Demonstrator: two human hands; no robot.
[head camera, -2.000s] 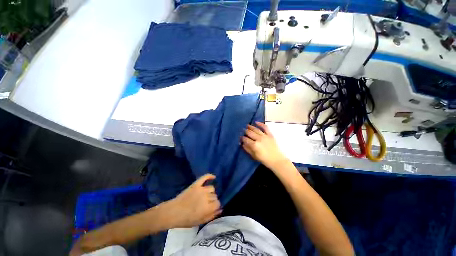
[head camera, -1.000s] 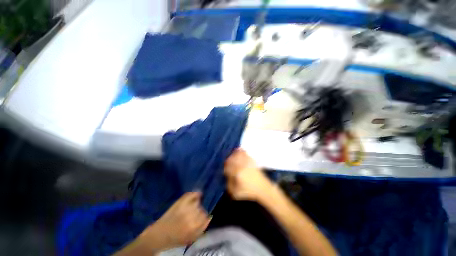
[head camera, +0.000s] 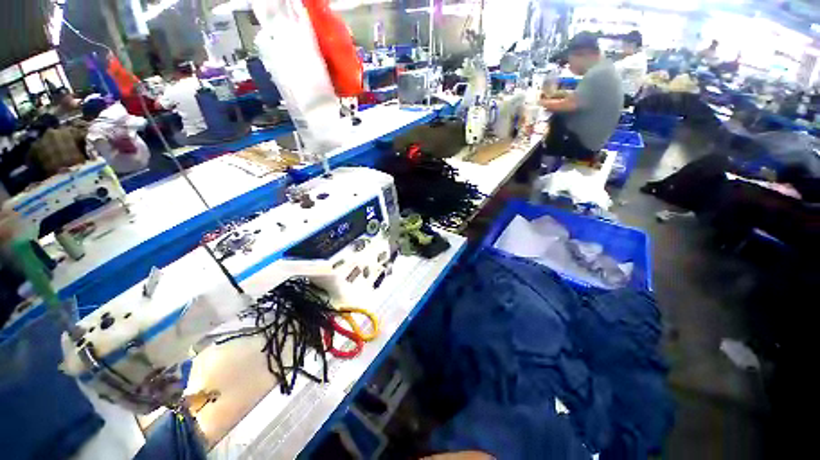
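The white sewing machine (head camera: 261, 243) with blue stripe stands at the left. A navy garment piece (head camera: 169, 440) lies at its needle area, cut off by the bottom edge. The stacked navy panels (head camera: 40, 404) show blurred at the lower left. Black cords (head camera: 292, 323) lie on the machine bed, beside scissors with red and yellow handles (head camera: 360, 322). A sliver of skin (head camera: 459, 455) shows at the bottom edge, probably my right hand or arm; its fingers are hidden. My left hand is out of the picture.
A large navy garment heap (head camera: 530, 359) lies right of the table, by a blue crate (head camera: 575, 238) with pale cloth inside. Olive-green cloth (head camera: 418, 235) lies at the table's right end. A seated person (head camera: 589, 99) is at another station. More black cords (head camera: 432, 189) lie behind.
The view has swung right and up, away from the needle. The hands that held the navy piece have dropped out of view, except for a sliver of skin.
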